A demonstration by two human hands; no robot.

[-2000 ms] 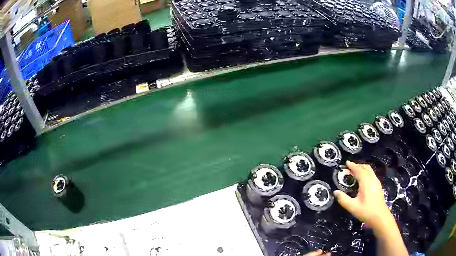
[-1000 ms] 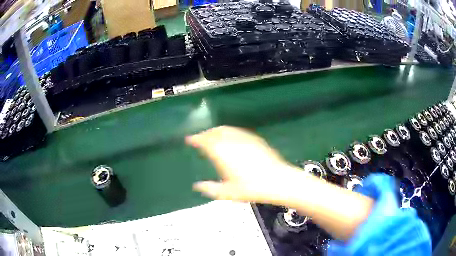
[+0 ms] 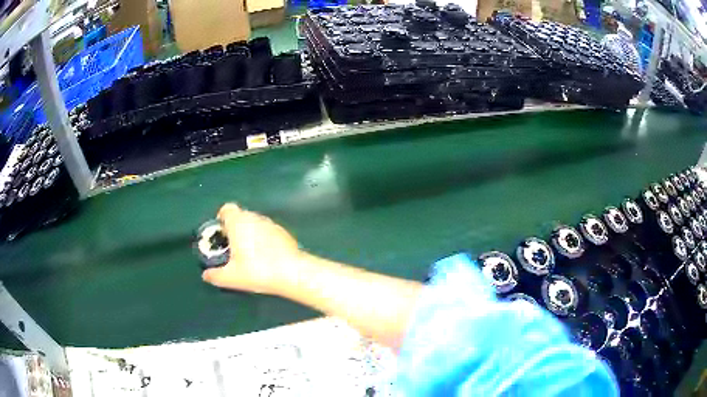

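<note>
My right hand [image 3: 252, 252], bare with a blue sleeve, reaches left over the green conveyor belt [image 3: 387, 174]. Its thumb and fingers are around a black cylindrical unit [image 3: 212, 242] with a silver-white ring on top. The black blister tray [image 3: 620, 310] is at the right, with a row of ringed units along its belt-side edge and dark pockets nearer me. My sleeve covers the tray's left part. My left hand is not in view.
The white worktop board [image 3: 232, 368] lies along the near side. Across the belt are stacked black trays [image 3: 419, 70], a blue crate [image 3: 93, 74] and brown cartons [image 3: 205, 25]. Slanting metal posts [image 3: 62, 124] stand at the left. Filled trays [image 3: 682, 217] are at far right.
My right hand has moved from the tray to the left over the belt and closed around the unit. That unit has moved right along the belt. My left fingertips, seen earlier at the bottom, are gone.
</note>
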